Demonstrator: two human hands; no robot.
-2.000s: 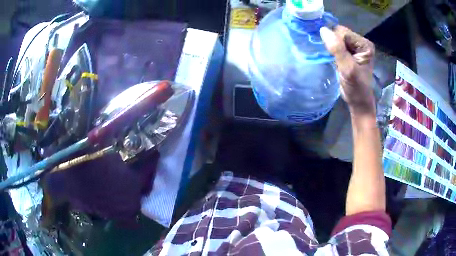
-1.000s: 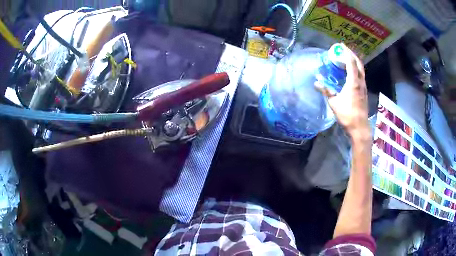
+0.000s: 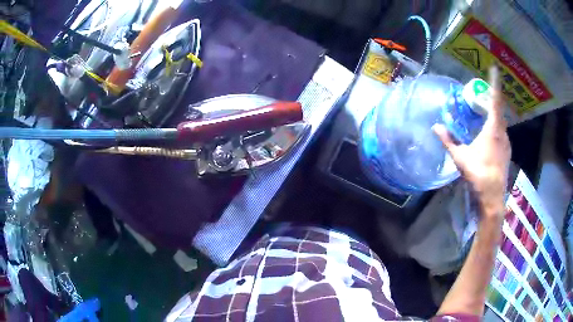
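A large clear blue bottle [image 3: 408, 135] with a green-white cap lies tilted over the top of the white steam generator [image 3: 358, 94], its neck towards the right. My right hand [image 3: 480, 151] is at the bottle's neck, thumb on the near side and fingers around the cap end. The fingers' far side is hidden. My left hand is not in view.
A steam iron with a dark-red handle [image 3: 242, 119] and an iron with an orange-brown handle [image 3: 141, 47] rest on the purple-covered board [image 3: 157, 201]. A thread colour card [image 3: 534, 251] is at right. A warning label [image 3: 502, 66] is at upper right.
The bottle has gone from nearly upright to tilted, neck to the right. My right hand has shifted around its neck. The view has turned, so the irons appear further right.
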